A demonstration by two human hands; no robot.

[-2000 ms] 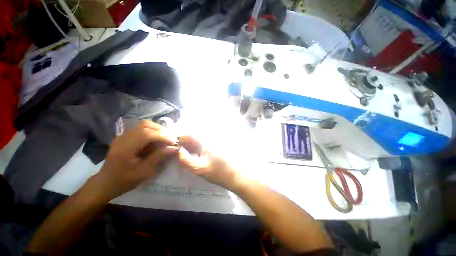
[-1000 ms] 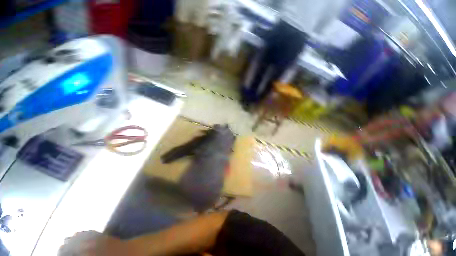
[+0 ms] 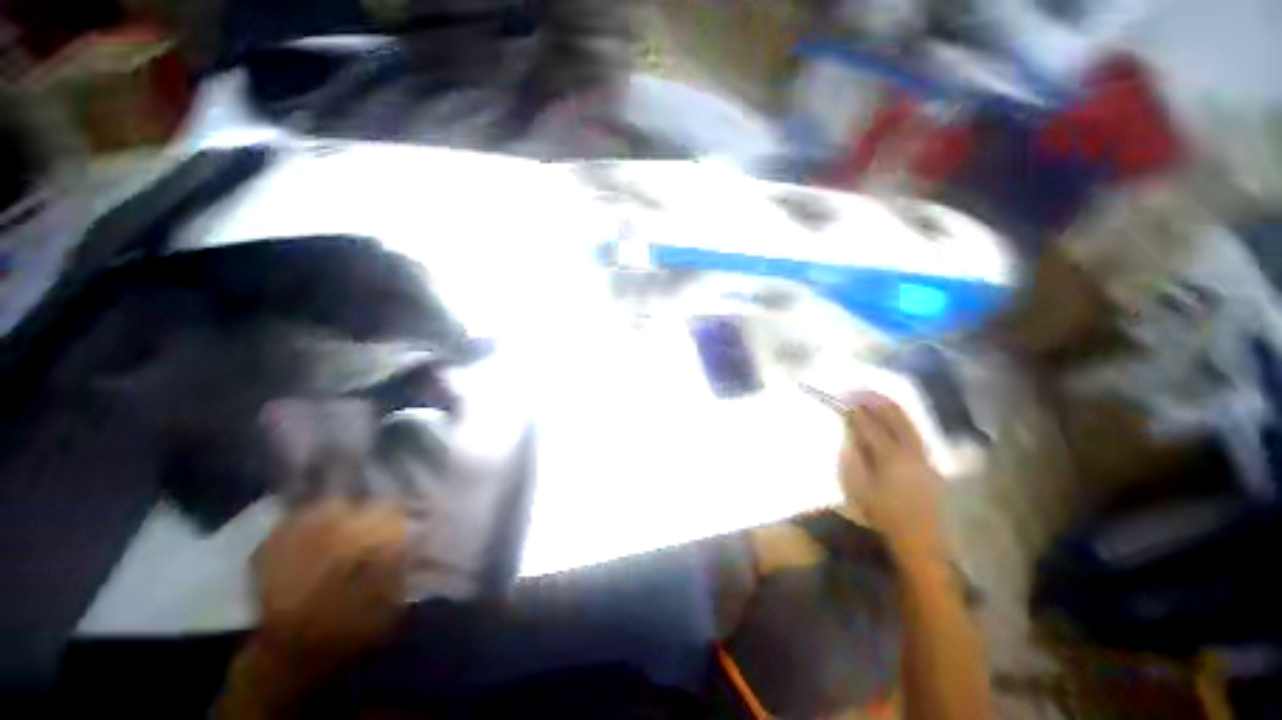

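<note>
The image is blurred. My left hand (image 3: 331,570) is at the lower left, closed on the edge of the dark grey garment (image 3: 478,492), its fingertips unclear. The garment spreads over the table's left side, with darker cloth (image 3: 295,281) behind. My right hand (image 3: 889,457) is at the table's right, closed around the handle end of the scissors (image 3: 825,397). Their thin blades point left; their handles are hidden by the hand.
The white sewing machine (image 3: 787,211) with its blue stripe stands behind the table (image 3: 633,485). A small dark purple rectangle (image 3: 727,355) lies under its arm. Glare hides the needle area. Dark cloth lies behind, and red items (image 3: 1111,120) are at the back right.
The view swung right to the floor and a grey bin, then back to the table. My hands, together at the cloth before, are now apart, the right one at the scissors.
</note>
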